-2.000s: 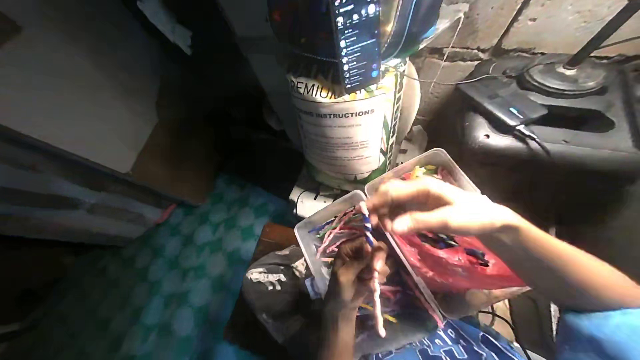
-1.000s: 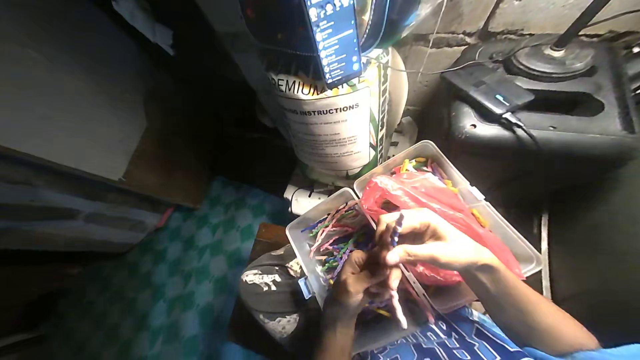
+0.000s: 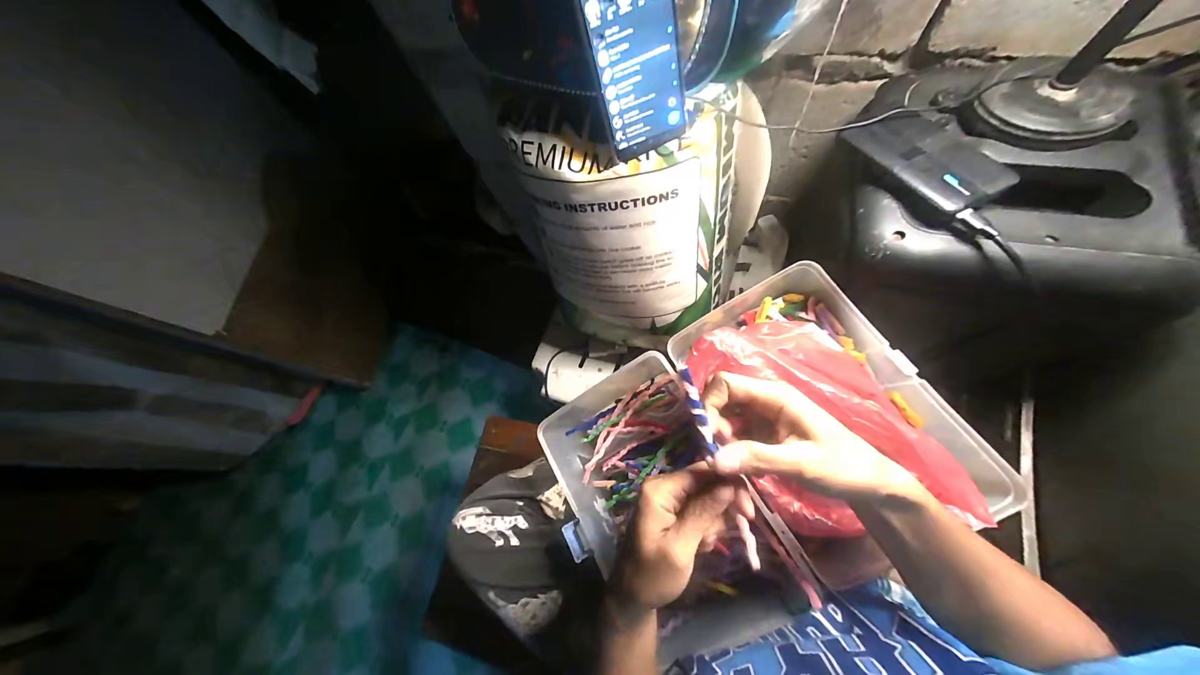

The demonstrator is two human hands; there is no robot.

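Note:
My left hand (image 3: 680, 525) and my right hand (image 3: 797, 436) meet over a clear plastic box (image 3: 553, 441). Between their fingers is a twisted strand (image 3: 696, 408), blue and white in its upper part, with a pink end hanging below. My left hand grips its lower part, and the right fingers pinch it higher up. Many colored twisted strands (image 3: 633, 431) lie in the box's left part. In the right part a red plastic bag (image 3: 844, 412) rests over yellow and other colored pieces (image 3: 787, 307). What the strands are made of I cannot tell.
A printed rice sack (image 3: 619, 244) stands behind the box, with a lit phone (image 3: 637, 75) in front of its top. At right, a black plastic case (image 3: 1078, 253) carries a small black device (image 3: 928, 159) with a cable and a stand's base (image 3: 1055, 108). Green patterned flooring (image 3: 347, 534) lies at left.
The strand hung longer below my left hand two seconds ago; now a shorter pink end shows there. My hands have come closer together around it. The red bag's position looks slightly changed.

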